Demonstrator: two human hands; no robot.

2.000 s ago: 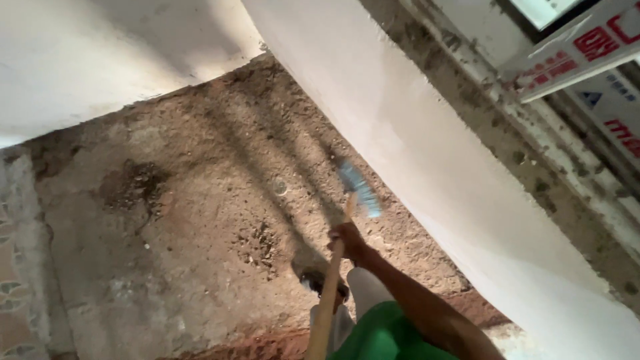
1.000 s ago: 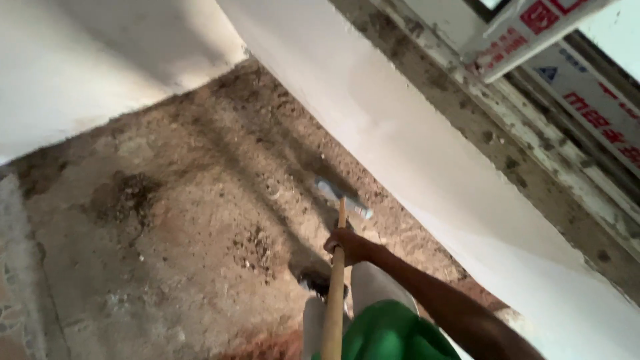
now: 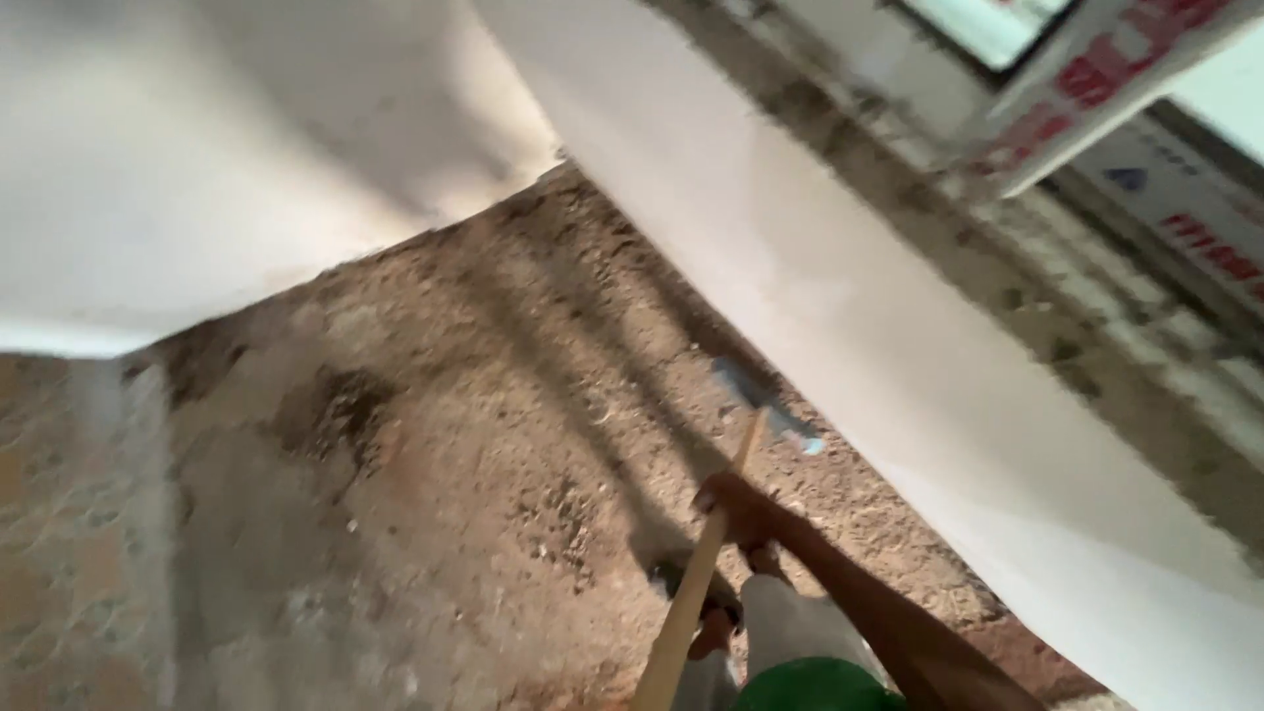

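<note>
My right hand (image 3: pixel 736 509) is closed around a long wooden handle (image 3: pixel 681 627), which slants from the bottom edge up toward the right wall. At its far end a blue-grey broom or brush head (image 3: pixel 765 403), blurred, lies on the rough dirt floor close along the foot of that wall. The lower part of the handle leaves the picture at the bottom. My left hand is not in the picture. My feet stand on the floor just below and beside the handle.
White walls (image 3: pixel 790 247) meet in a corner beyond the dirt floor (image 3: pixel 474 553). Small heaps of crumbled soil (image 3: pixel 346 405) lie at the left and middle. Patterned tiles (image 3: pixel 59 553) border the far left. A window frame with printed film (image 3: pixel 1096 79) is at upper right.
The broom head has swung about on the floor and now lies nearer the foot of the right wall. My right hand has kept its hold on the handle.
</note>
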